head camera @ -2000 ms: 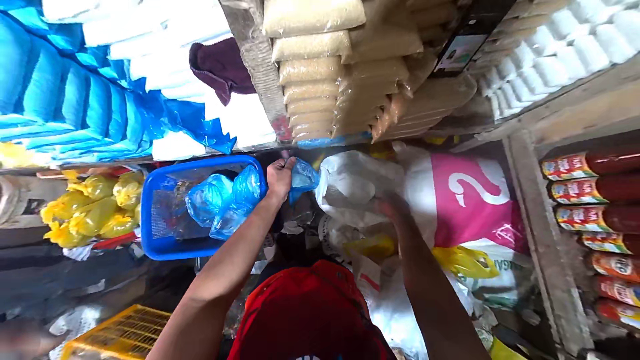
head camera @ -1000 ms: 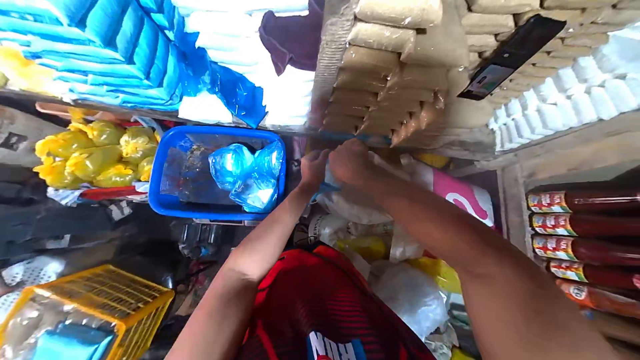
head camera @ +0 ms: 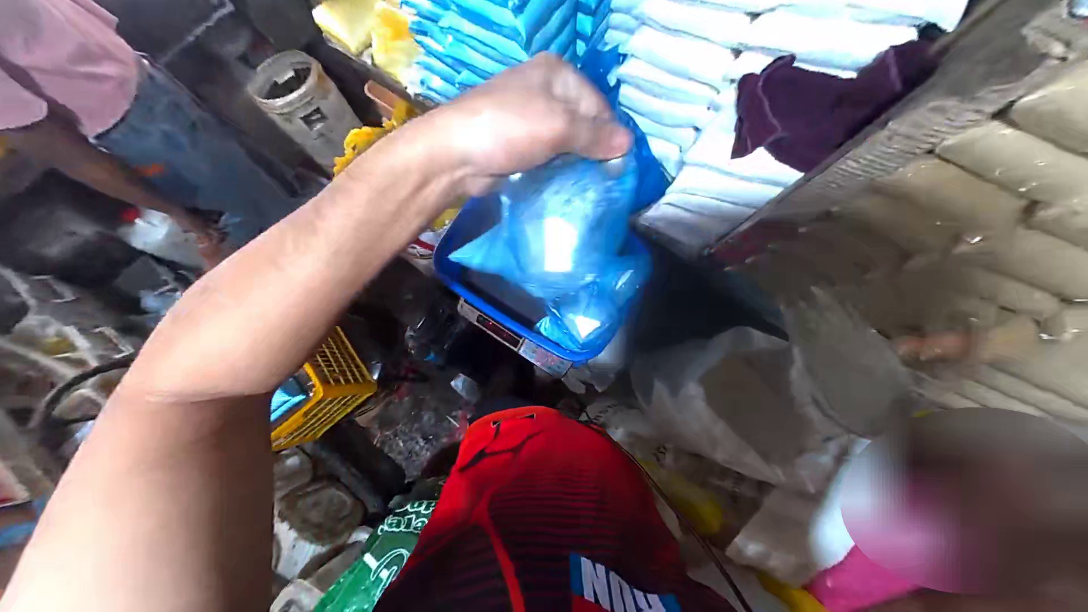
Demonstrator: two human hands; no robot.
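Note:
My left hand (head camera: 561, 123) is closed around the top of a filled blue plastic bag (head camera: 557, 221), which is over the blue plastic basin (head camera: 501, 308). Another small blue bag (head camera: 582, 310) lies at the basin's near right side. The basin rests on a digital scale (head camera: 514, 336), whose front panel shows below its rim. At the right, blurred skin-toned patches may be part of my right hand or arm; its fingers and anything in them cannot be made out. A translucent plastic bag (head camera: 739, 399) lies right of the basin.
Stacked blue packs (head camera: 484, 42) and white packs (head camera: 680, 93) stand behind the basin, with a dark purple cloth (head camera: 816, 110) on them. Brown packs (head camera: 1003, 195) fill the right side. A yellow crate (head camera: 336, 387) stands lower left; another person (head camera: 187, 127) is upper left.
My hands were together right of the basin a second ago; my left hand has moved left over it and now grips a blue bag. The view has swung left.

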